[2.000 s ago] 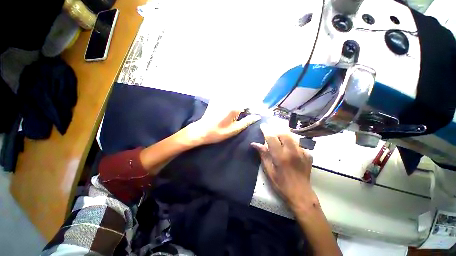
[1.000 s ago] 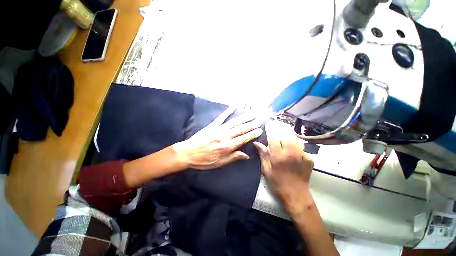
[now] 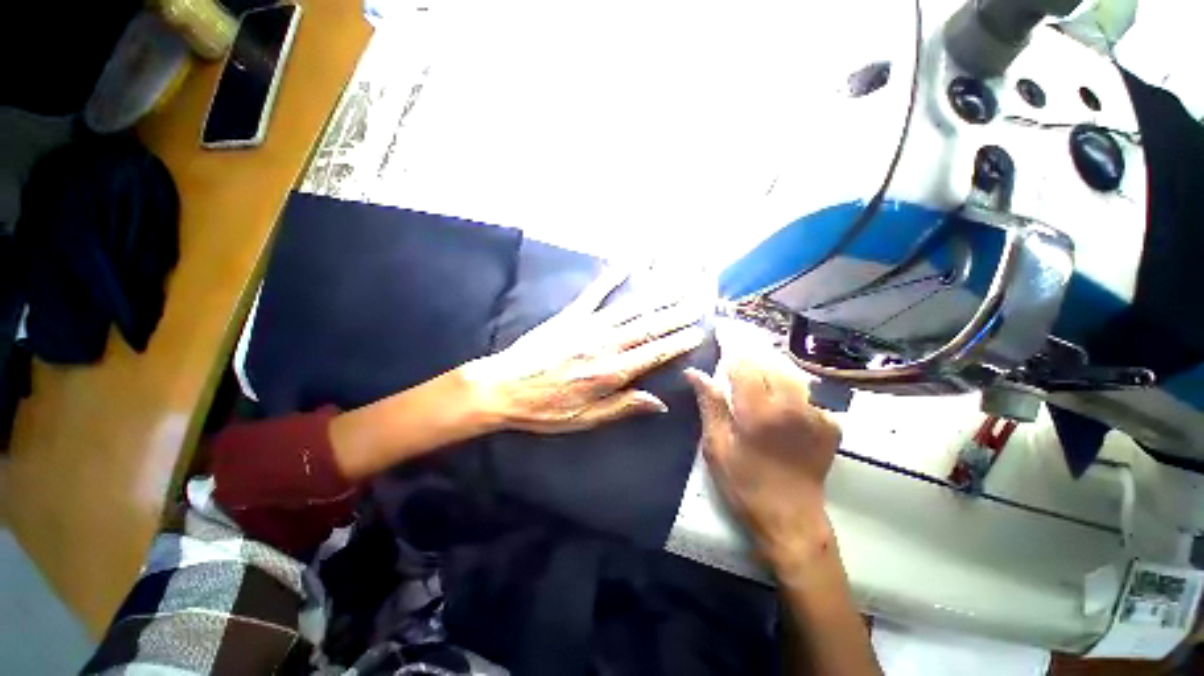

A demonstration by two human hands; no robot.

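The dark navy cloth (image 3: 383,284) lies over the machine bed and runs down to the lap, with a seam line across it. My left hand (image 3: 581,363) lies flat on the cloth with its fingers spread, fingertips near the needle area. My right hand (image 3: 772,429) is at the cloth's right edge, fingers bent; its fingertips reach under the left end of the sewing machine head (image 3: 845,251) and are washed out by the bright lamp. The needle and presser foot cannot be made out clearly.
The machine bed (image 3: 951,541) extends right, with a red and metal item (image 3: 984,452) on it. A dark strip (image 3: 1172,225) drapes over the head. On the left, the wooden side table (image 3: 79,475) holds a phone (image 3: 251,75) and a dark cloth bundle (image 3: 99,251).
My left hand has gone from pinching near the needle to lying flat and spread on the cloth. My right hand stays at the edge. The view has shifted slightly.
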